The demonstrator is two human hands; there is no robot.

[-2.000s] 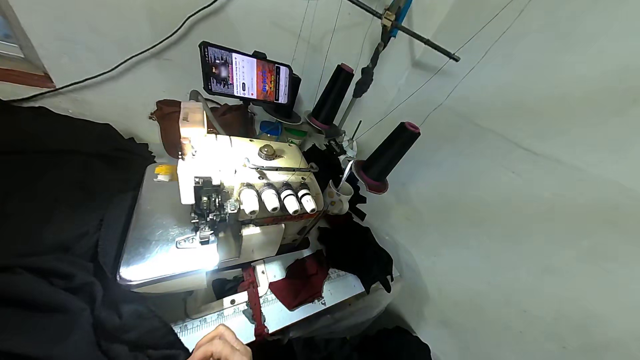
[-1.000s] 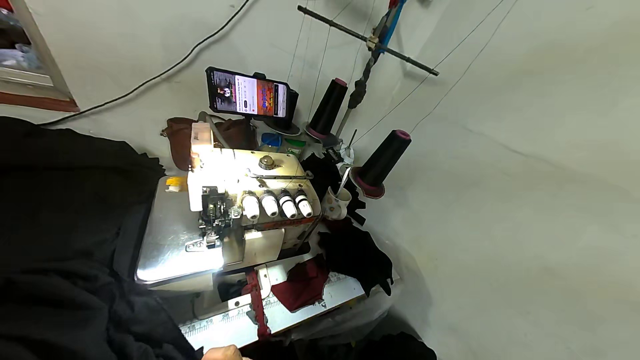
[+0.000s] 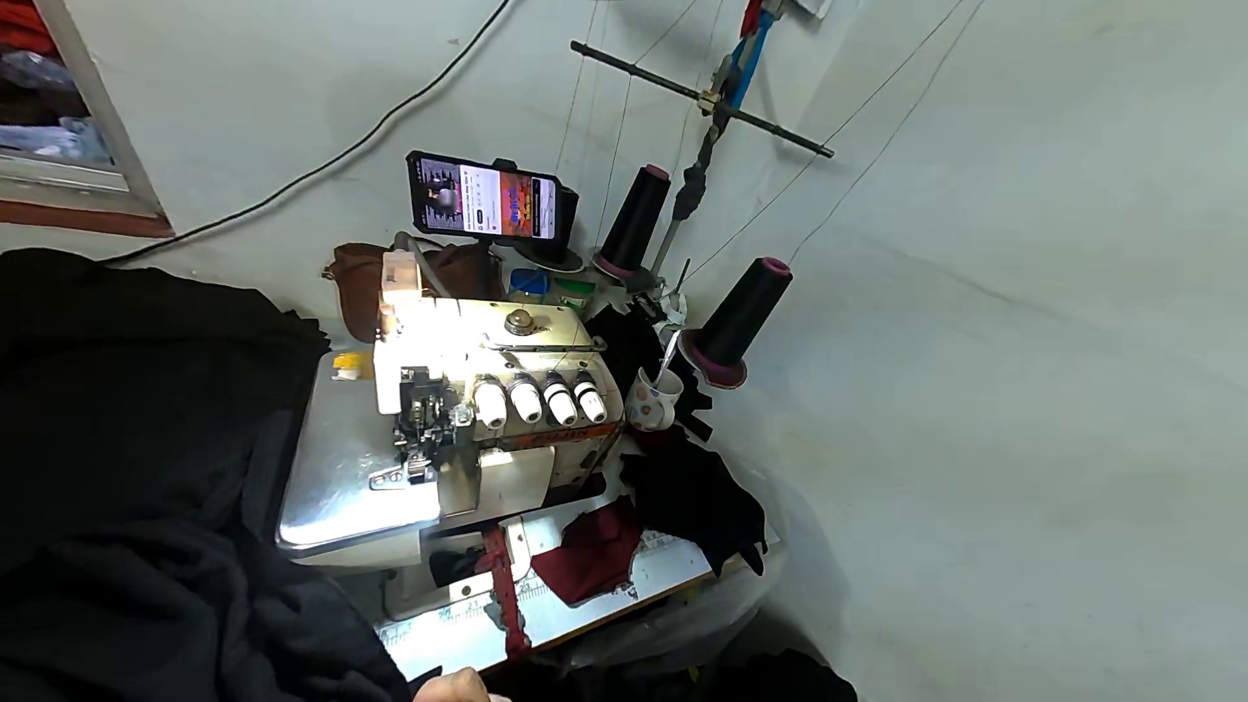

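At the bottom edge, a small part of one hand shows, probably my right hand, beside the lower edge of a large black cloth. Its fingers are mostly cut off, so any hold on the cloth cannot be made out. My left hand is out of view. The black cloth covers the left side and reaches the metal plate of a lit overlock sewing machine. The presser foot is visible with no cloth under it. A dark red strip hangs before the machine.
Black thread cones stand behind, under a thread stand bar. A phone with a lit screen sits behind the machine. A spotted cup, black scraps and a dark red scrap lie to the right. A black cable runs along the wall.
The hand at the bottom edge shows less than two seconds ago; it has slipped mostly out of the picture. The view has shifted slightly. The machine and scraps stay as they were.
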